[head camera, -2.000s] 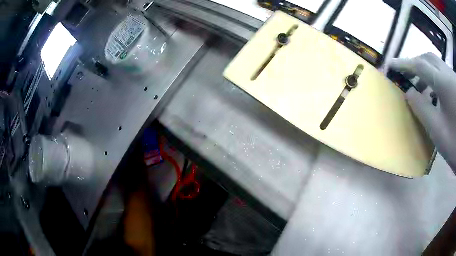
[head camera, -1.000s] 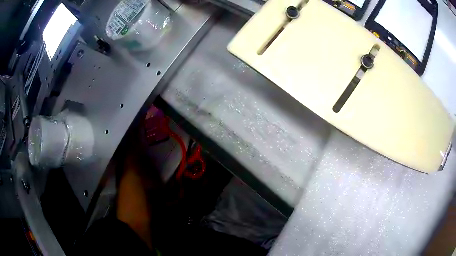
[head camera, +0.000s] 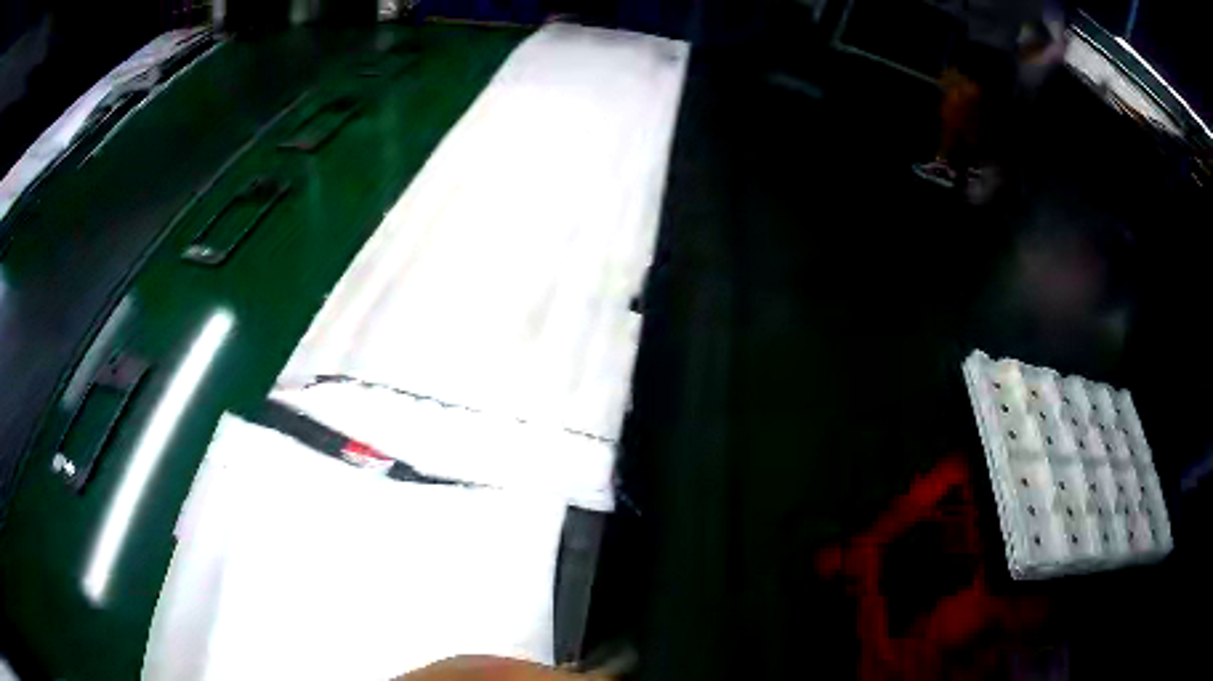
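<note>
Thin black phone middle frames lie spaced out on the green conveyor (head camera: 339, 206) at the left; the nearest one (head camera: 123, 373) is at the far left. White foam sheets run beside the conveyor, a long one (head camera: 532, 200) and a nearer one (head camera: 373, 572). A red-and-black thin item (head camera: 362, 454) shows in the gap between them. Neither of my hands is clearly in view. Only a blurred, skin-coloured strip shows at the bottom edge, cut off, and I cannot tell which arm it belongs to.
A white tray with a grid of compartments (head camera: 1071, 466) stands at the right. A blurred red structure (head camera: 918, 565) is beside it, low in the dark area. A person's lower leg (head camera: 955, 113) shows at the upper right. A bright light reflection crosses the conveyor.
The view has swung from the cream guide plate and metal panel to the conveyor and foam sheets. The white-gloved hand seen at the right two seconds ago is out of view.
</note>
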